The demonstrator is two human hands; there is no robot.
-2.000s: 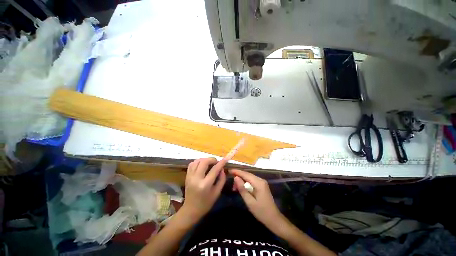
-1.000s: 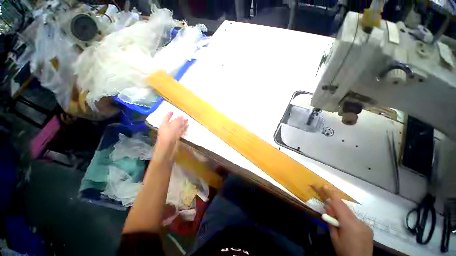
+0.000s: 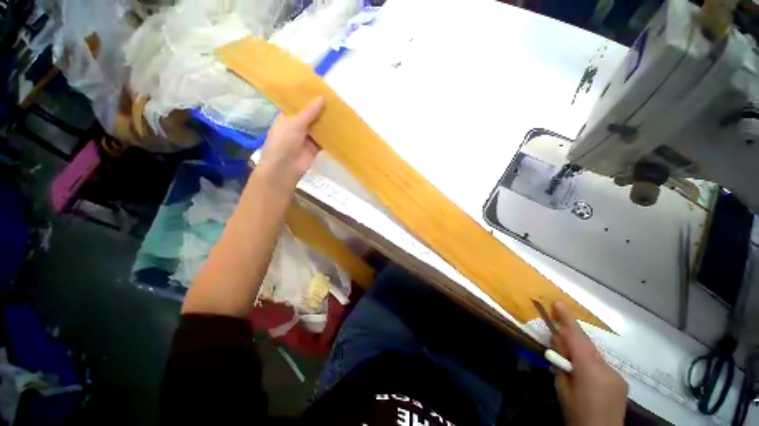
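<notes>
A long narrow yellow-tan pattern piece [image 3: 399, 187] lies diagonally over the white table, from the ruffled pieces at upper left to its pointed end at lower right. My left hand [image 3: 293, 143] grips its left part, thumb on top and fingers beneath the near edge. My right hand [image 3: 587, 366] is at the pointed end, fingers on the card, and holds a white marking pen [image 3: 558, 360] that sticks out to the left. A second yellow-tan strip [image 3: 329, 244] shows below the table edge.
The sewing machine [image 3: 666, 100] stands at right, with tweezers [image 3: 683, 274], a phone [image 3: 726, 250] and scissors [image 3: 711, 376] beside it. White ruffled pieces [image 3: 179, 62] fill a blue basket at upper left. A floor basket holds teal fabric [image 3: 162, 237].
My left hand has moved up and left and taken hold of the pattern piece, whose left end has shifted up. The view has turned left since the earliest frame.
</notes>
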